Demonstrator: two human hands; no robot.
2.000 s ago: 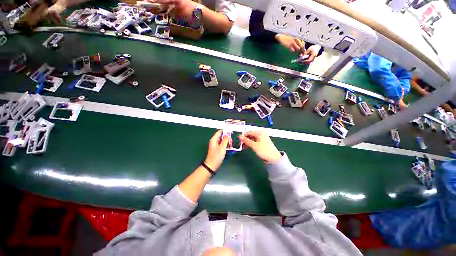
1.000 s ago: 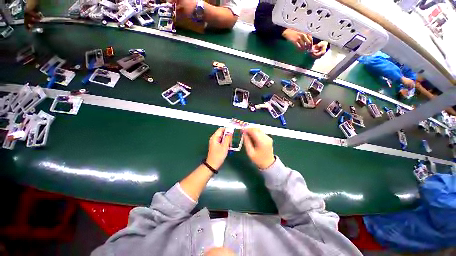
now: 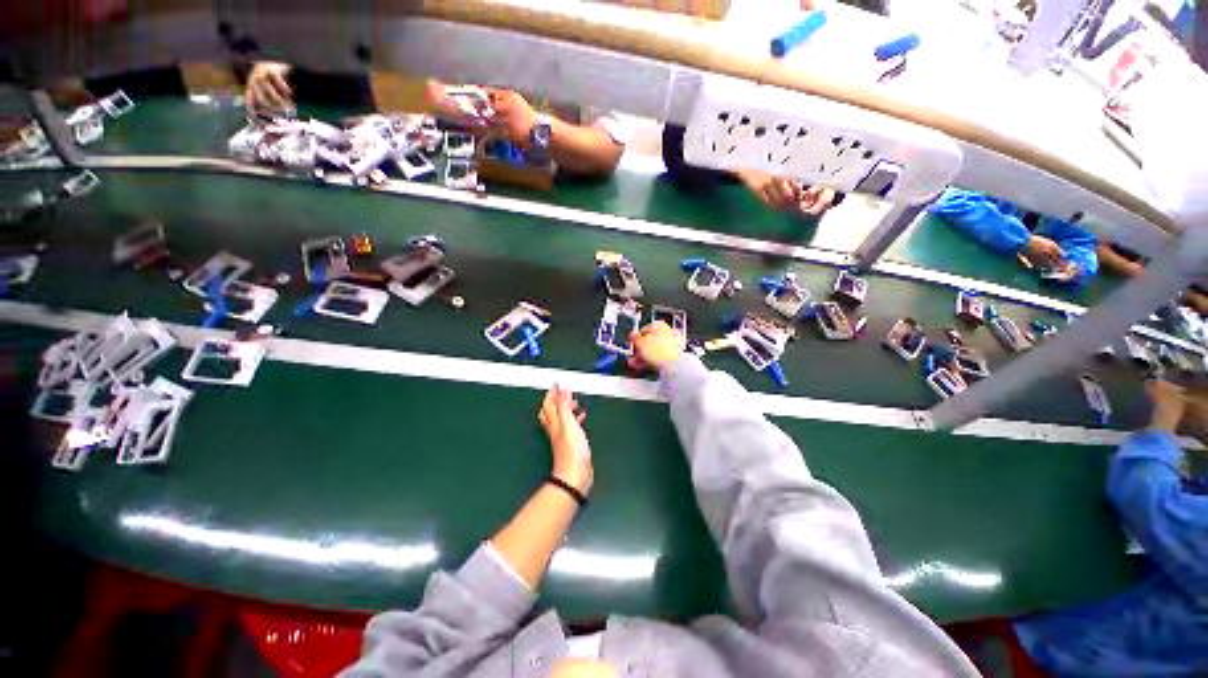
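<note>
My right hand [image 3: 656, 347] reaches over the conveyor belt, its fingertips at a white unit [image 3: 617, 326] with a blue cell [image 3: 608, 362] by its lower edge. Whether the fingers grip the unit or only touch it cannot be told. Another housing [image 3: 670, 319] lies partly hidden just behind my right hand. My left hand [image 3: 566, 435] is above the green worktop, empty, near the pale metal strip, with a dark band on its wrist.
White housings [image 3: 119, 384] are heaped at the left on the worktop [image 3: 398, 464]. Other units with blue cells lie along the belt [image 3: 477, 278]. A socket rail [image 3: 821, 139] hangs overhead, with a grey post [image 3: 1060, 331] at the right. Coworkers' hands show across the line and at the right.
The housing both hands held over the worktop has left them. My right hand has moved forward onto the belt; my left hand is now empty. The view has tilted upward.
</note>
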